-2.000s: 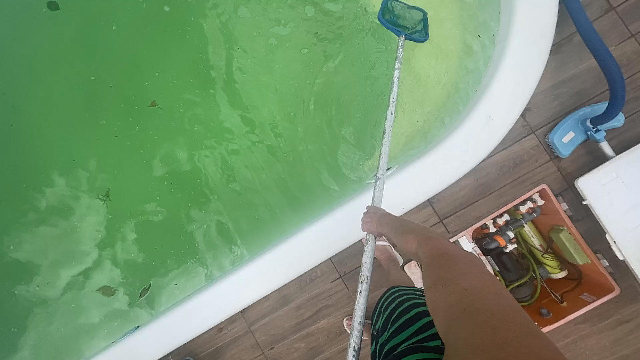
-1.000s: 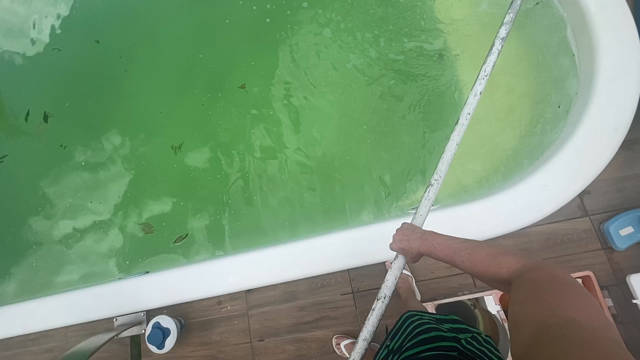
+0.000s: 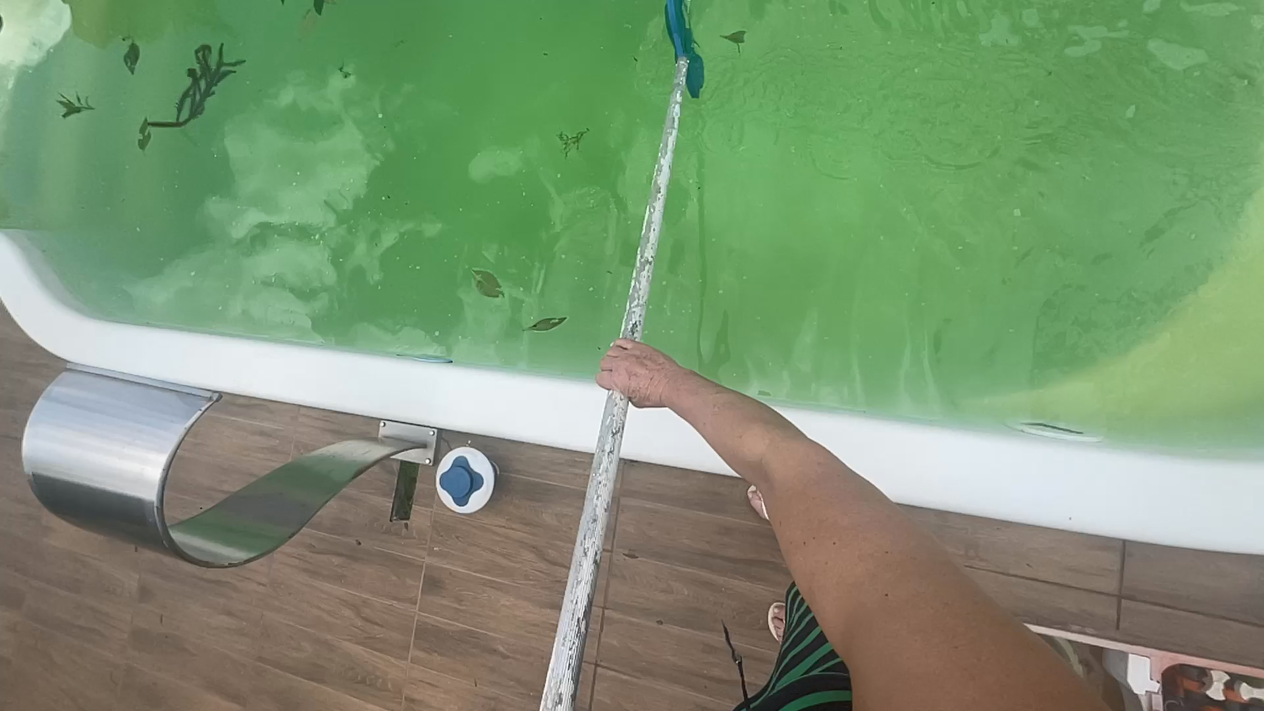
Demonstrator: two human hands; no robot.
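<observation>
My right hand [image 3: 640,373] is closed around a worn white pole [image 3: 647,237] over the pool's white rim. The pole runs from the bottom edge up across the green water. At its far end, near the top edge, a blue skimmer net [image 3: 683,44] shows narrow, partly cut off by the frame. Leaves lie on or in the water: a brown leaf [image 3: 487,283] and another leaf [image 3: 546,324] left of the pole, and a dark leafy twig [image 3: 197,87] farther up left. My left hand is out of view.
The white pool rim [image 3: 908,459] crosses the view. Beside it on the wood-look tile floor [image 3: 494,592] stand a curved metal pool spout [image 3: 267,513] and a white and blue chemical floater or cap [image 3: 464,480]. An orange-edged equipment box [image 3: 1150,647] shows at lower right.
The view has shifted left along the pool, bringing the metal spout fully in. The net, over the pale yellow-green patch two seconds ago, is now over darker green water. My right hand still holds the pole.
</observation>
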